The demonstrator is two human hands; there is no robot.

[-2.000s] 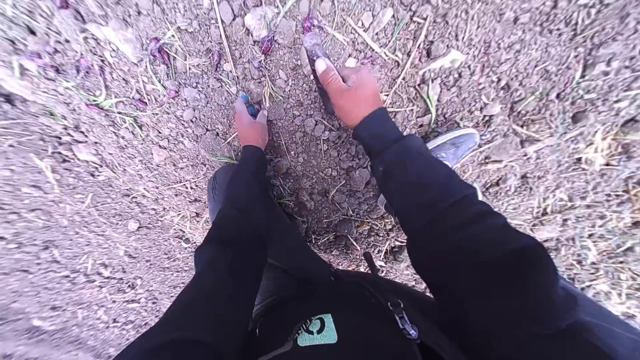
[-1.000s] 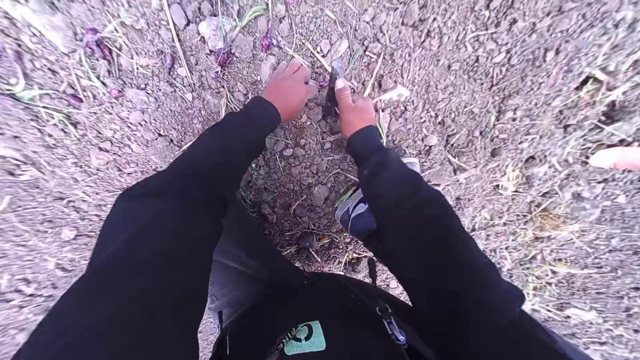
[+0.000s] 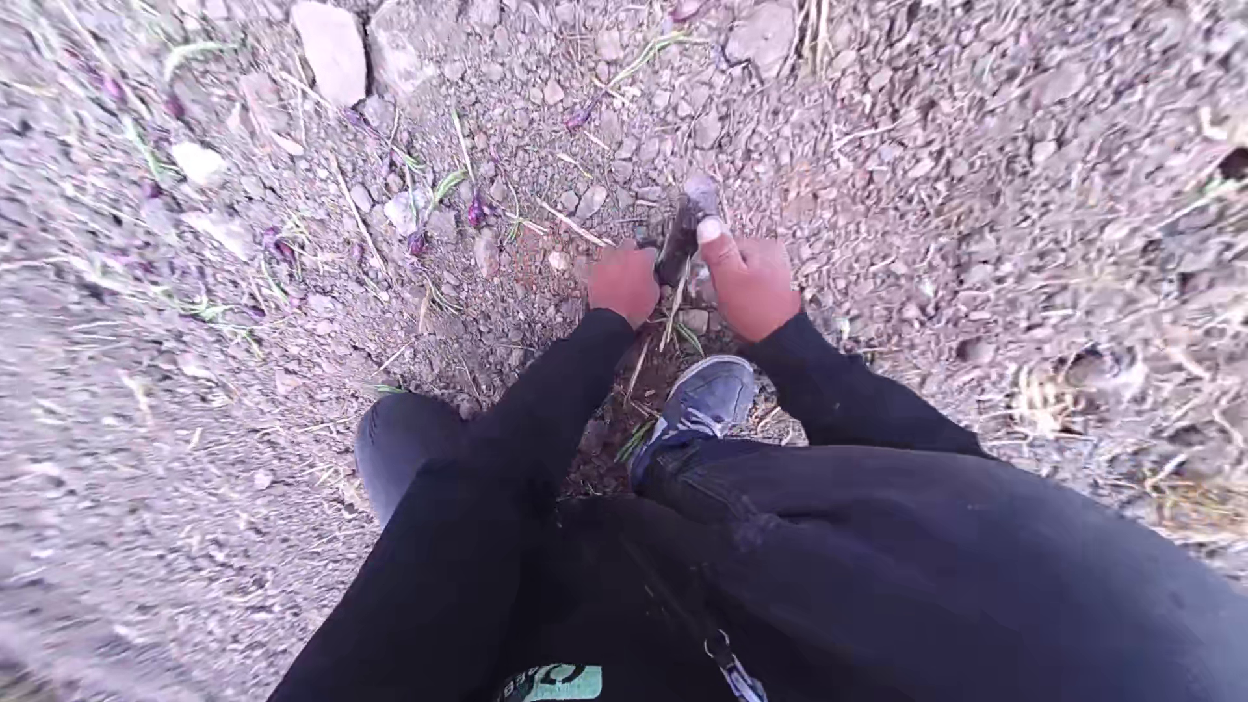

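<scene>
My right hand is closed around a dark, worn tool handle, with the thumb lying along its top. Beside it on the left, close to the handle's lower part, is my left hand, its fingers bent down to the soil; whether it holds anything is hidden. The tool's working end cannot be made out. Small purple onion bulbs with green shoots lie on the ground to the left of my hands, and another purple bulb lies above them.
A large pale stone and a second stone lie in the cloddy soil. My shoe stands just below my hands, and my knee is at the left. Dry straw lies at the right.
My left hand was apart from the right two seconds ago, with something small and blue at its fingers; it has come in beside the right hand. My shoe has come closer beneath the hands.
</scene>
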